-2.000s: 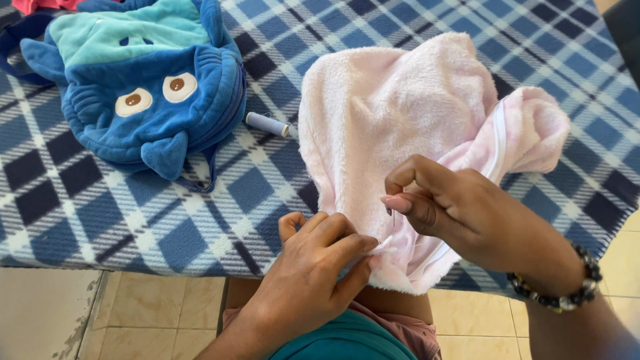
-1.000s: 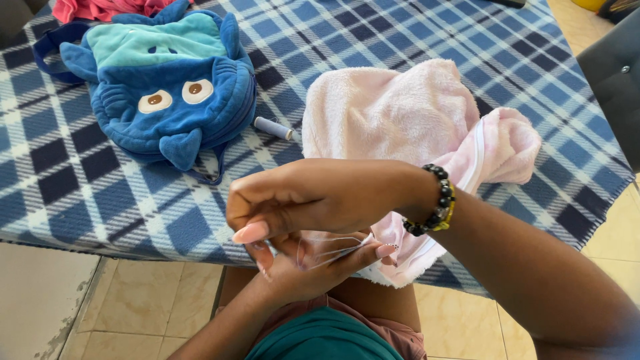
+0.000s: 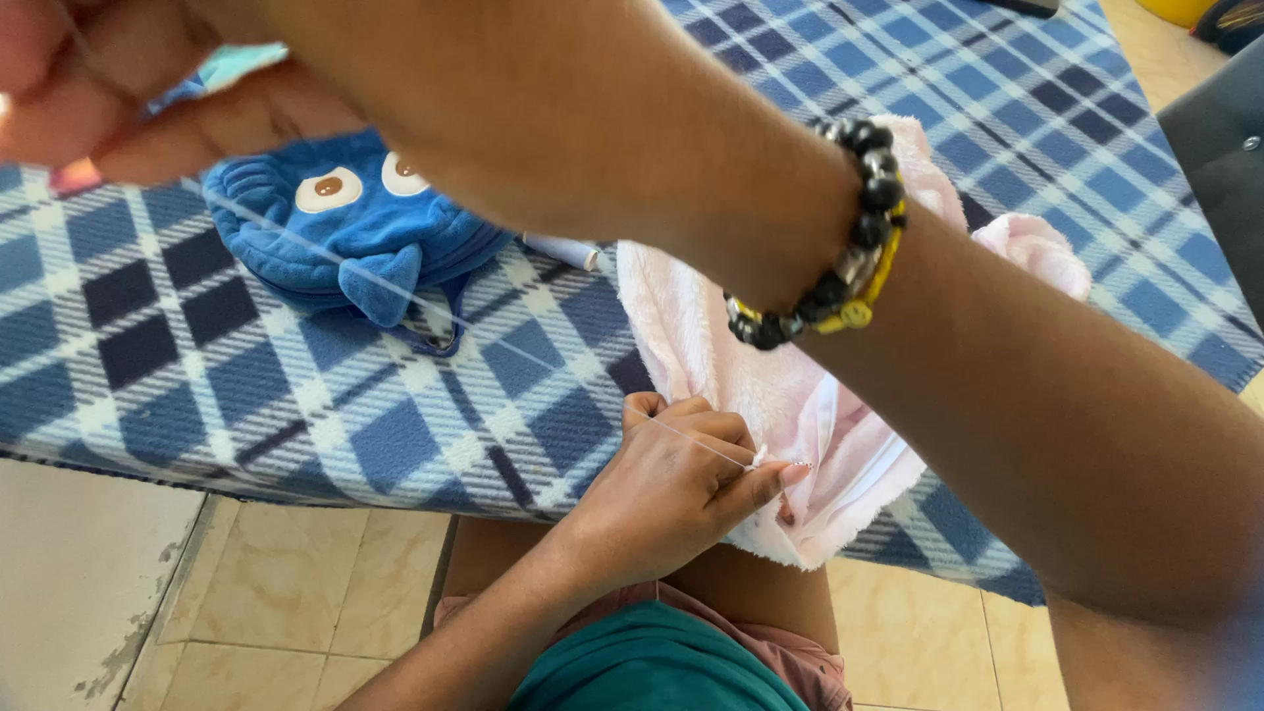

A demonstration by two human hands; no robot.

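Observation:
My left hand (image 3: 681,484) pinches an edge of the pink fleecy cloth (image 3: 731,395) between thumb and fingers, near the front edge of the table. From that pinch a thin white thread (image 3: 533,357) runs taut up and left toward my right hand (image 3: 188,99). The right hand is raised close to the camera at the upper left, its fingers partly cut off by the frame. Whether a needle is in its fingers cannot be seen. A white zipper or trim strip (image 3: 864,472) lies along the cloth. My right forearm hides part of the cloth.
A blue plush bag with eyes (image 3: 346,227) lies at the left, partly behind my right hand. Beside it is a spool of pale thread (image 3: 561,249). A plaid fleece cover (image 3: 533,434) is spread over the table. A dark chair (image 3: 1220,148) stands at the right.
My right hand has moved up and left, away from the left hand, and the thread now stretches in a long line between them. The left hand stays at the cloth's edge.

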